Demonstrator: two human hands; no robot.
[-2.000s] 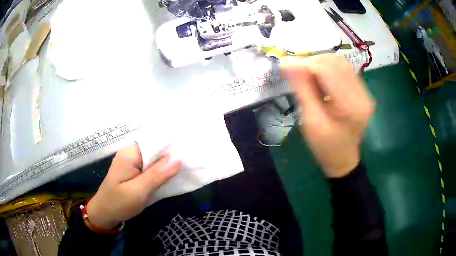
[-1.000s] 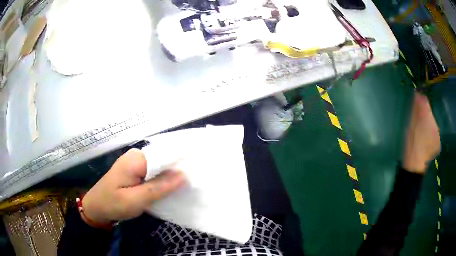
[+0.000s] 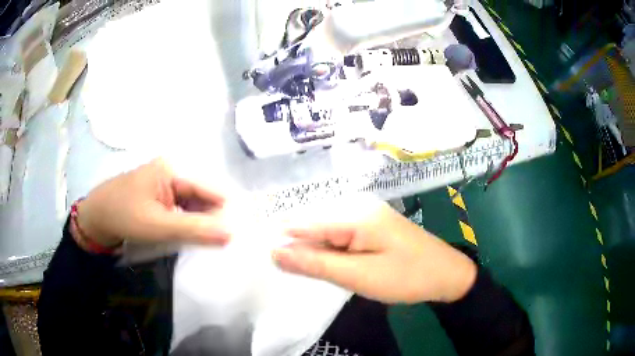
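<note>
A white fabric piece (image 3: 230,292) hangs over the table's front edge and down in front of me, its top part overexposed. My left hand (image 3: 150,208) pinches it at the left, thumb and fingers close together. My right hand (image 3: 376,250) pinches it a short way to the right. The fabric between the hands is too bright for its edges to be told. The sewing machine's white bed (image 3: 432,115) lies beyond my hands, with the dark metal presser foot and needle area (image 3: 306,118) at its left end.
A white stack of cut panels (image 3: 157,76) lies left of the machine. Narrow cut parts (image 3: 42,146) lie at far left. Snips with red handles (image 3: 491,115) and a red cord lie at the table's right edge, near a black phone (image 3: 487,52). A grey knob (image 3: 458,58) is beside a spring (image 3: 405,57).
My right hand has come back from the far right and taken hold of the fabric. My left hand has moved up and left with it. More of the machine shows.
</note>
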